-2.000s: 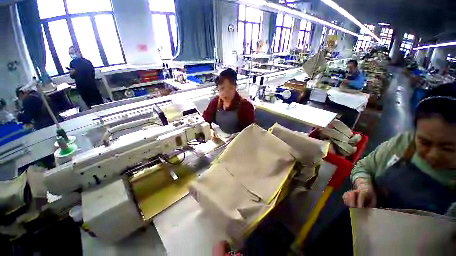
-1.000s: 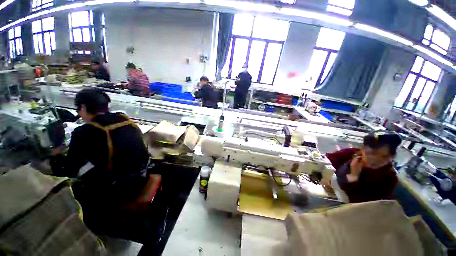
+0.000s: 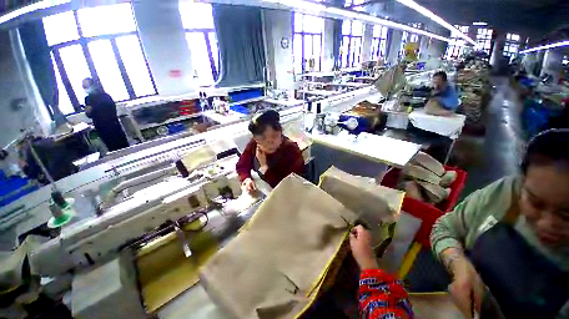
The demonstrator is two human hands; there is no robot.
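A stack of beige fabric bag panels [image 3: 281, 233] with thin yellow edges lies in front of me, its top panel slanting down toward the left. My right hand [image 3: 362, 243], in a red patterned sleeve, is at the stack's right edge. Its fingers are closed on the top panel's edge; a small dark shape shows at the fingertips, too blurred to name. My left hand is not in view. A second beige pile [image 3: 368, 194] lies just behind the stack.
The pattern sewing machine [image 3: 125, 221] and its yellow plate [image 3: 175, 268] are left. A co-worker [image 3: 272, 156] sits behind the stack. A red crate [image 3: 430, 209] stands beyond it. Another co-worker [image 3: 499, 249] is close on the right, over a beige panel [image 3: 437, 306].
The view swung left toward the machine and back right. My right hand now reaches to the panel's right edge. The seated co-worker has a hand near the chin.
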